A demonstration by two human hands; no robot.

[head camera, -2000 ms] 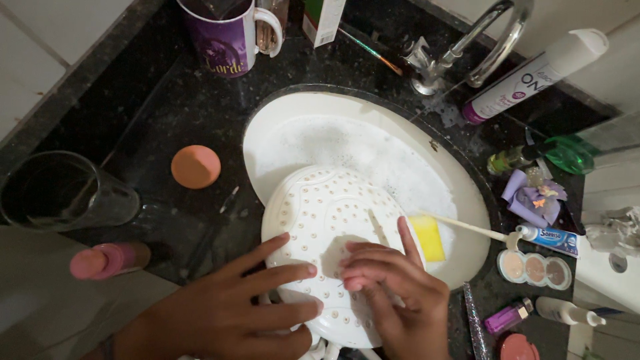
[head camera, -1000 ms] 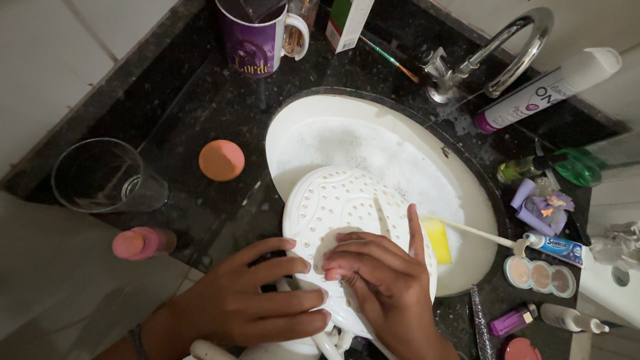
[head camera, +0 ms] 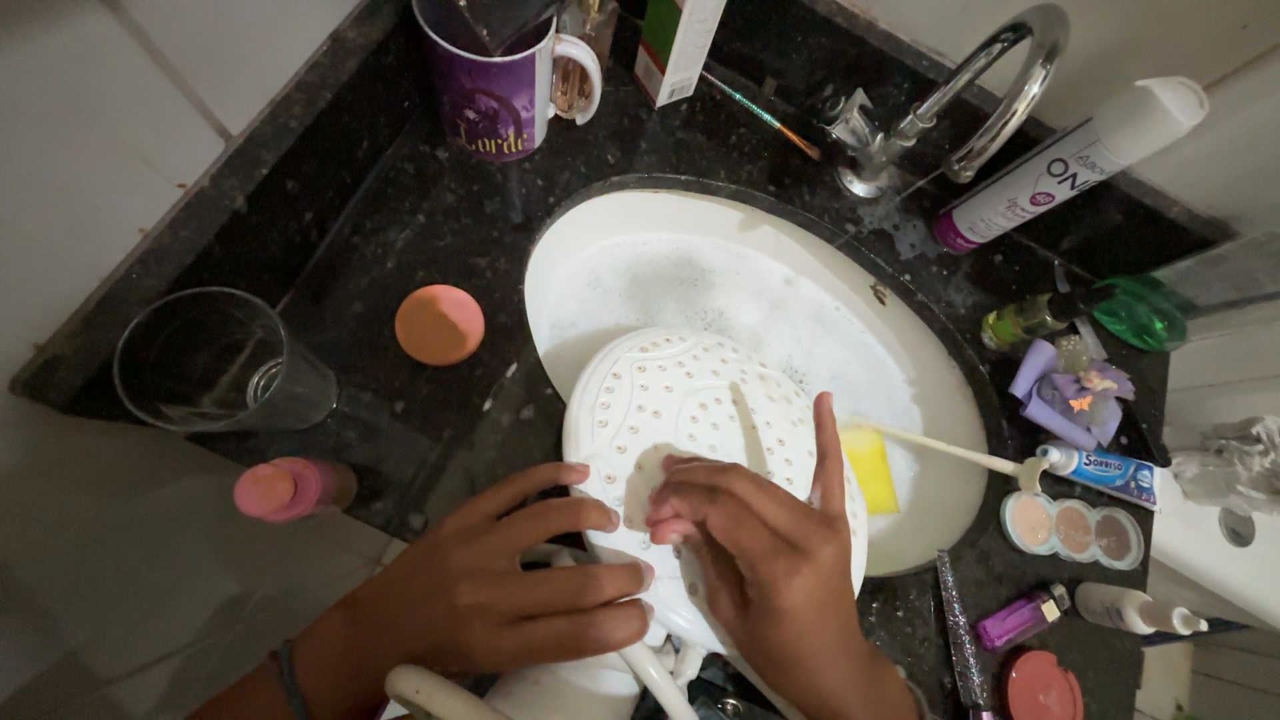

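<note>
A round white plastic shower head with many small nozzles lies face up over the near edge of the white sink basin. My left hand rests on its lower left rim with the fingers spread, steadying it. My right hand is on the nozzle face, thumb and fingertips pinched together near the middle and the little finger raised. Whether something small is between those fingertips cannot be told. Foamy water fills the basin, and a yellow sponge sits by its right side, beside a thin pale handle.
A purple mug, an orange round sponge and a clear glass stand left of the basin. Behind it are a chrome faucet and a spray can. Toothpaste, a palette and a purple lighter lie right.
My right fingertips have shifted over the nozzle face, from nearer its right part toward the middle. My left hand stays at the rim. The view has shifted slightly.
</note>
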